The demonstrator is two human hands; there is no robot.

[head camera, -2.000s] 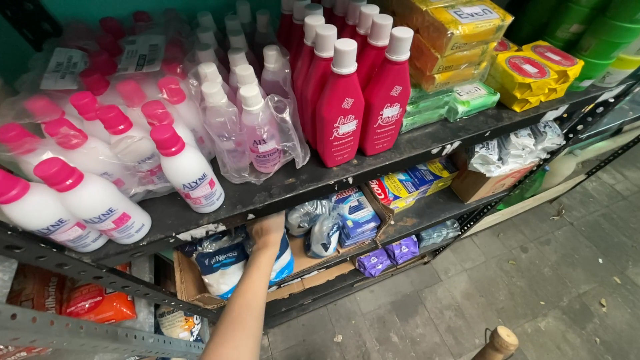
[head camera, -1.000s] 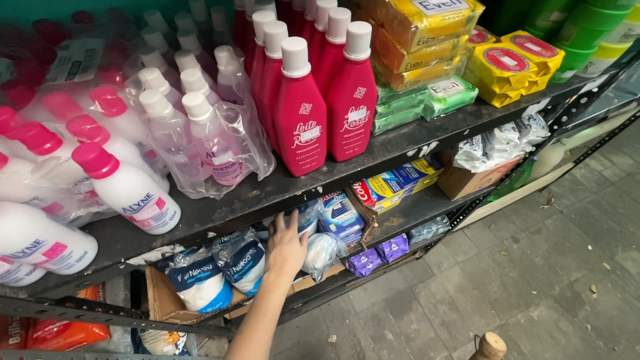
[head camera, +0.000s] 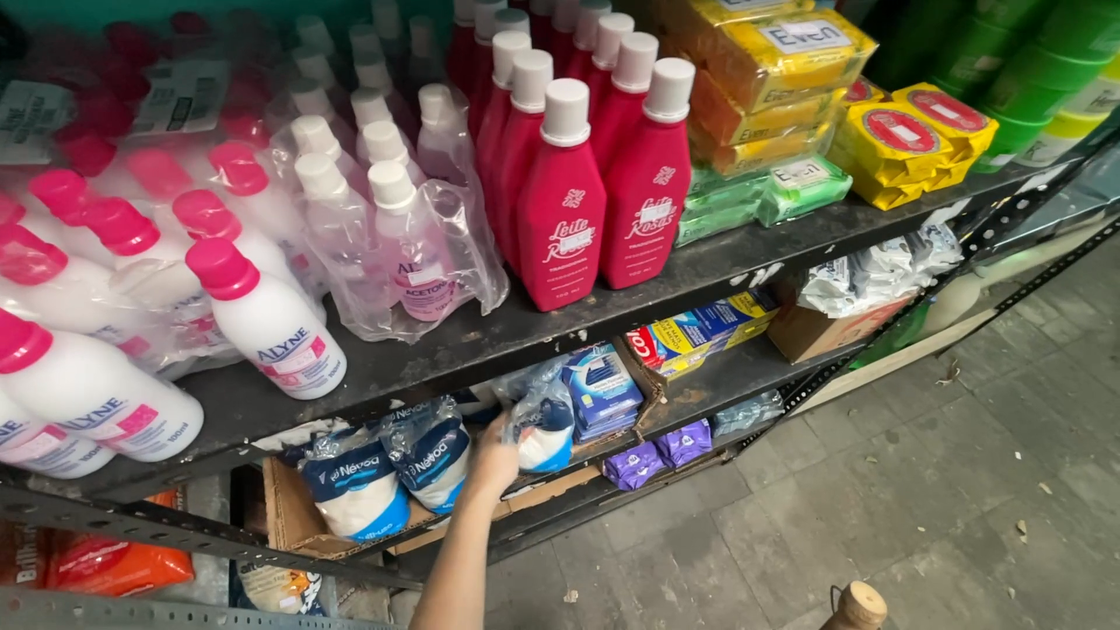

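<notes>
My left hand (head camera: 494, 459) reaches up from the bottom edge to the middle shelf. It grips the left side of a clear plastic pack with white and blue contents (head camera: 544, 429); some of its fingers are hidden behind the pack. Left of the hand, two similar blue-and-white packs (head camera: 354, 486) (head camera: 429, 455) stand in an open cardboard tray (head camera: 289, 512). Just right of the held pack is a stack of blue packets (head camera: 602, 389). My right hand is not in view.
Above, the black metal shelf (head camera: 437, 359) carries white bottles with pink caps (head camera: 276, 324), red bottles (head camera: 560, 219) and yellow soap packs (head camera: 779, 61). Purple packets (head camera: 656, 455) lie lower. A round wooden end (head camera: 862, 604) shows at the bottom edge, over the tiled floor (head camera: 875, 499).
My left hand has moved right along the middle shelf, from the packs at the left to the one beside the blue packets. That pack now stands more upright in its grip.
</notes>
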